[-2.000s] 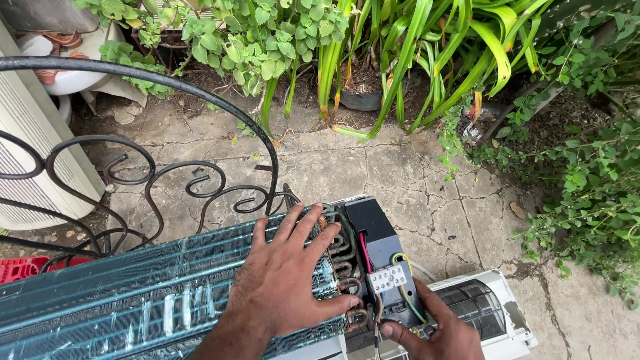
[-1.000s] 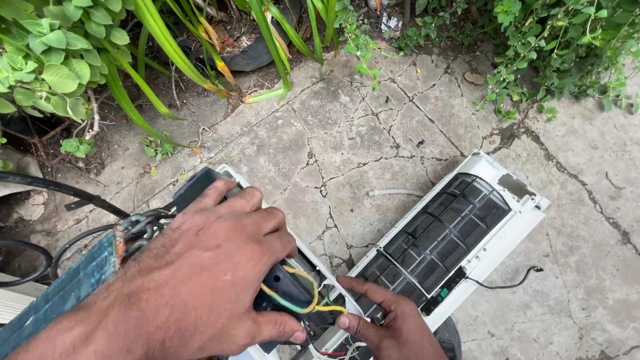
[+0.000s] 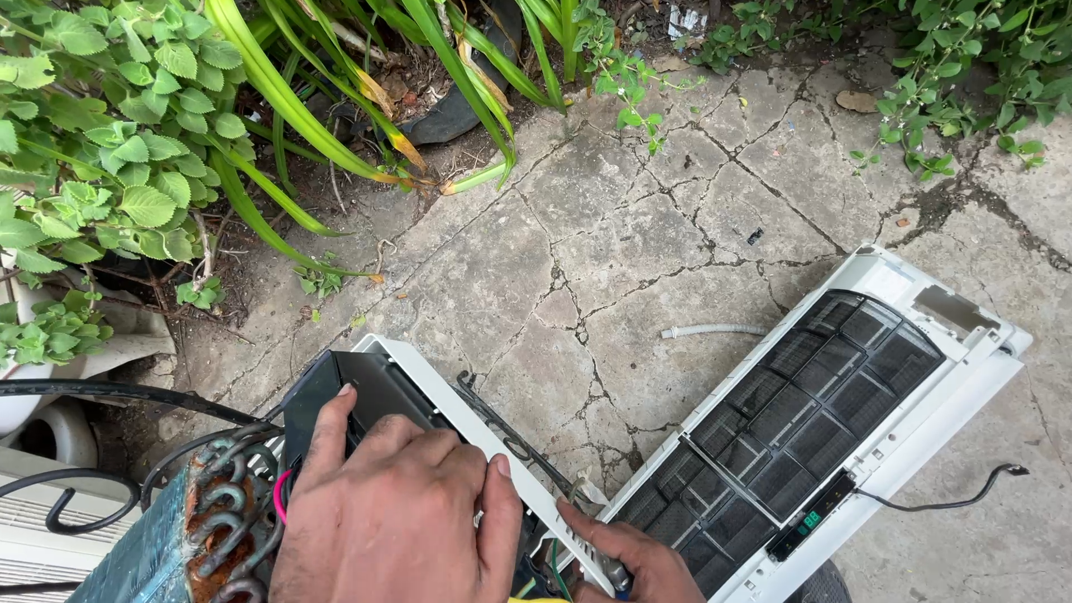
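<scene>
My left hand (image 3: 402,511) lies over a black plastic housing (image 3: 368,394) with a white edge panel (image 3: 452,410), its fingers spread on the housing and its thumb near the panel. At the panel's lower end is my right hand (image 3: 636,557), its fingers against the panel; a small metal and blue thing shows beside them, too hidden to name. A pink wire (image 3: 282,496) runs by my left wrist, and green and yellow wires show below. Left of the housing are the bent copper tubes (image 3: 230,511) of a finned coil (image 3: 138,540).
A white air conditioner front casing (image 3: 904,452) with dark mesh filters (image 3: 804,402) and a loose black cable (image 3: 946,505) lies on cracked concrete. A grey hose (image 3: 716,330) sticks out beside it. Black curled ironwork (image 3: 75,481) stands at left; plants (image 3: 134,151) border the top.
The view has shifted right. The white edge panel now shows beside the black housing. My left hand was on the coil two seconds ago and is now on the housing.
</scene>
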